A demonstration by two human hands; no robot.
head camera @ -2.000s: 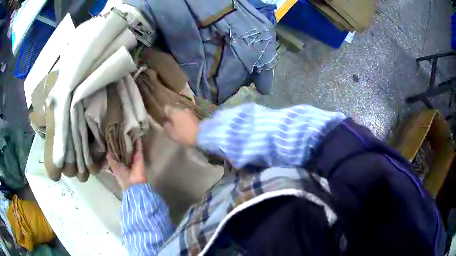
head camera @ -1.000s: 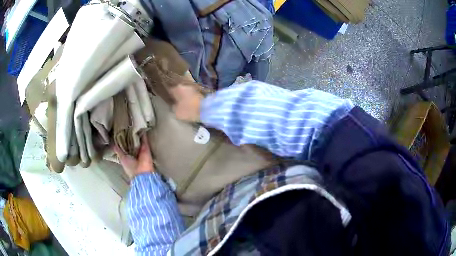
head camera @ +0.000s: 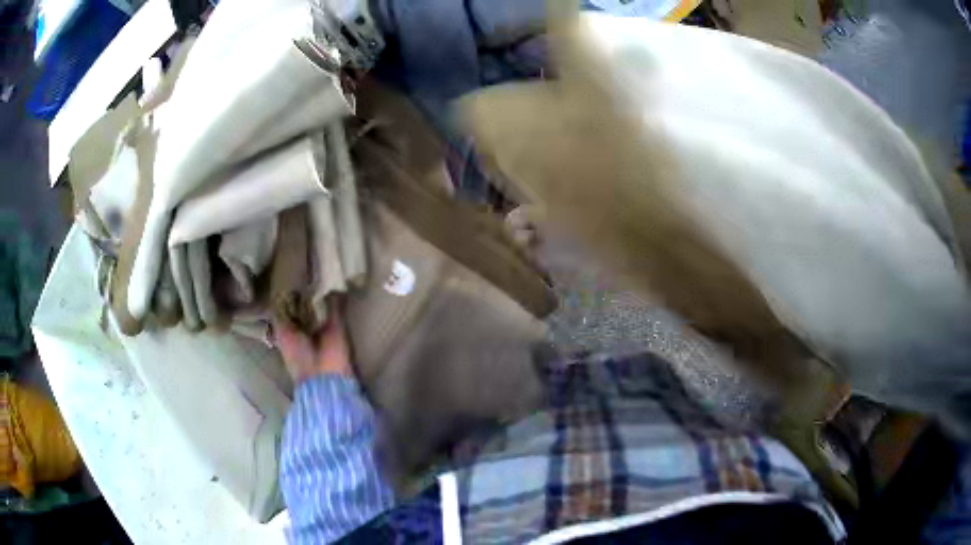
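Note:
My left hand [head camera: 312,349] grips the lower end of a bunched brown-khaki bundle [head camera: 293,266] at the left centre. Pale cream folded cloth [head camera: 229,138] hangs over and around that bundle. A khaki panel [head camera: 447,330] lies to the right of the hand, with a white oval sticker [head camera: 399,279] and a raised seam line. A large blurred panel, pale cream with a brown edge band [head camera: 639,202], is spread in the air across the right side. My right hand is not visible; the raised panel covers that side.
The white table [head camera: 101,394] has its edge at the left. Grey-blue cloth [head camera: 431,59] is heaped behind the panels. A blue crate [head camera: 66,69] stands at the upper left, and yellow-orange cloth [head camera: 37,436] lies at the lower left. Speckled floor [head camera: 649,330] shows beyond the plaid garment.
A large panel has swung up and out to the right, hiding my right hand and sleeve. My left hand stays on the bundle. The view has shifted slightly.

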